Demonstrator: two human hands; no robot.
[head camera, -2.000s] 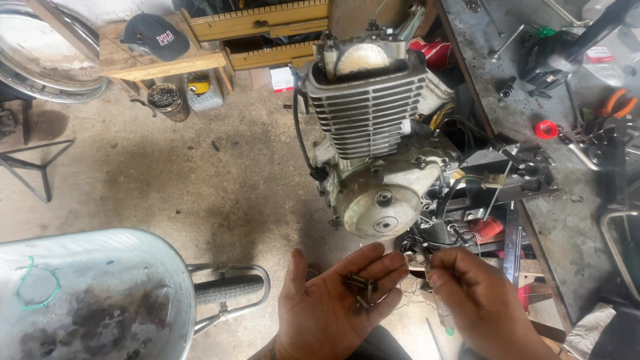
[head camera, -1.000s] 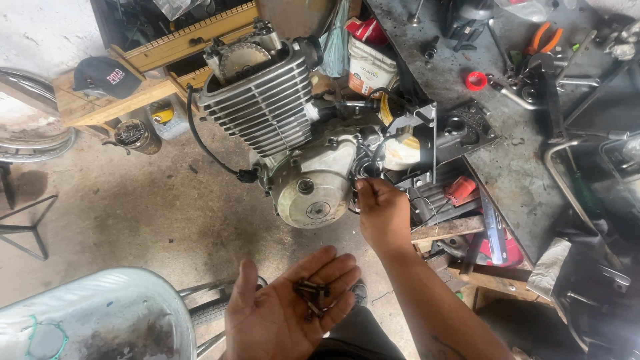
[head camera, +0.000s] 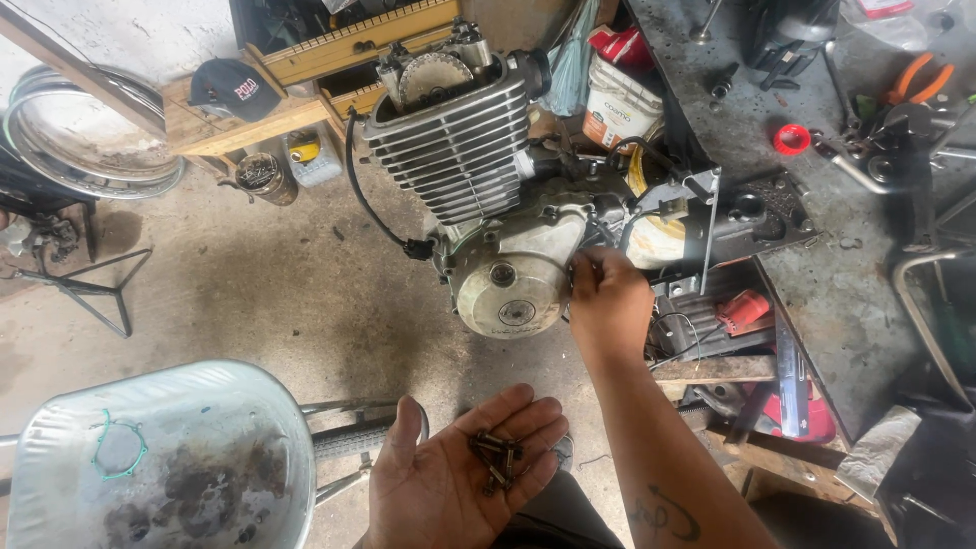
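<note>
A motorcycle engine with a finned cylinder (head camera: 457, 156) stands upright in the middle of the head view. Its round side cover (head camera: 511, 282) faces me, with part of the edge behind my fingers. My right hand (head camera: 610, 297) touches the right edge of that cover with bent fingertips; whether a bolt is between them cannot be seen. Below the engine, my left hand (head camera: 473, 473) lies palm up with its fingers spread, and several dark bolts (head camera: 499, 457) rest loose on the palm and fingers. A black cable (head camera: 358, 183) hangs from the cylinder's left side to a connector.
A metal workbench (head camera: 831, 305) with orange-handled pliers (head camera: 919, 78) and a red ring (head camera: 791, 139) stands at right. A wheelbarrow tray (head camera: 221, 374) with a green gasket (head camera: 120, 450) is at lower left. Behind are a wooden bench (head camera: 213, 137), a can of small parts (head camera: 263, 179) and a white bucket (head camera: 621, 107).
My right hand has gone from beside my left palm to the right edge of the side cover. My left hand still carries the bolts. The view has shifted.
</note>
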